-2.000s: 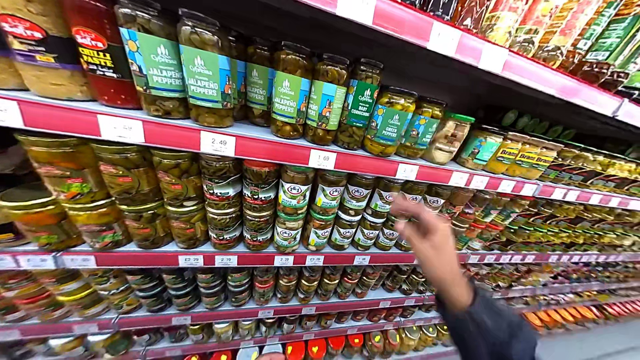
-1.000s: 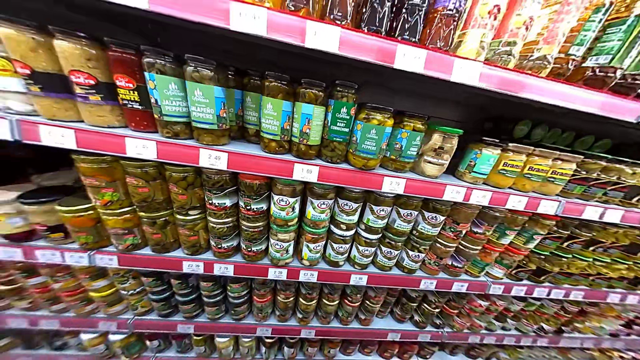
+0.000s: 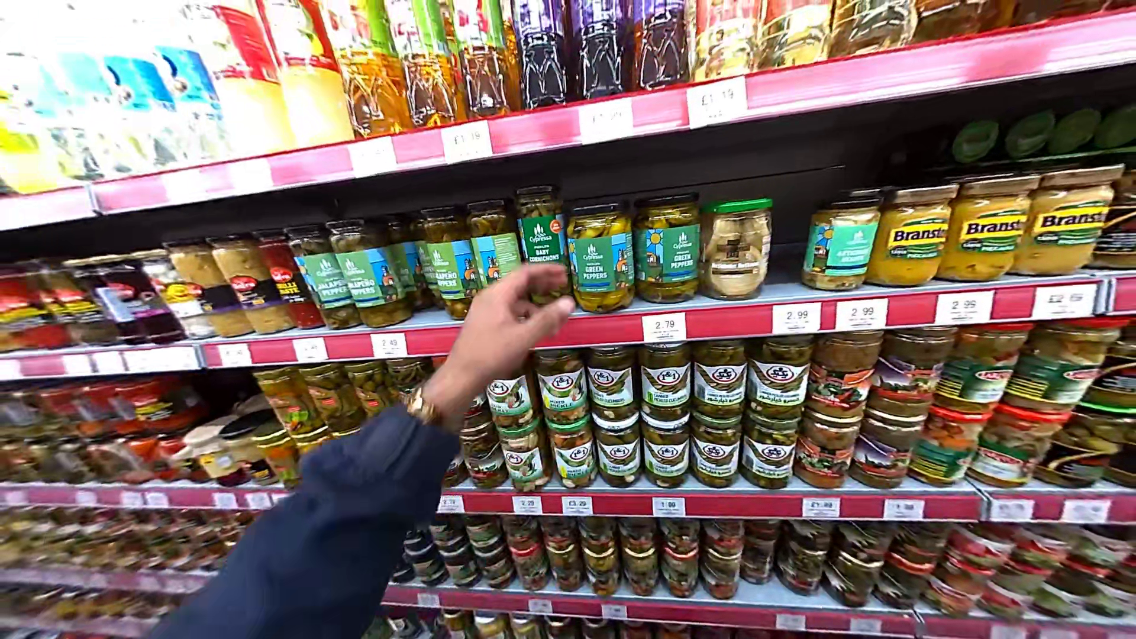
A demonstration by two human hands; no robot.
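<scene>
My left hand, in a dark sleeve with a gold-coloured watch, reaches in from the lower left. Its thumb and fingers are apart and hold nothing. It is raised before the upper jar shelf, covering the lower part of a jar of baby cornichons; whether it touches the jar I cannot tell. Just right of the fingertips stand jars of green peppers. Jalapeño pepper jars stand to the left. A green-lidded jar is farther right. My right hand is out of view.
The red shelf edge carries price tags. Below, pickle jars stand stacked two high, with more jar shelves beneath. Bottles line the shelf above. Yellow piccalilli jars are at the right.
My right hand, raised two seconds ago, is out of view one second ago and now. My left hand has come in from the lower left. The view has shifted, showing more of the bottle shelf.
</scene>
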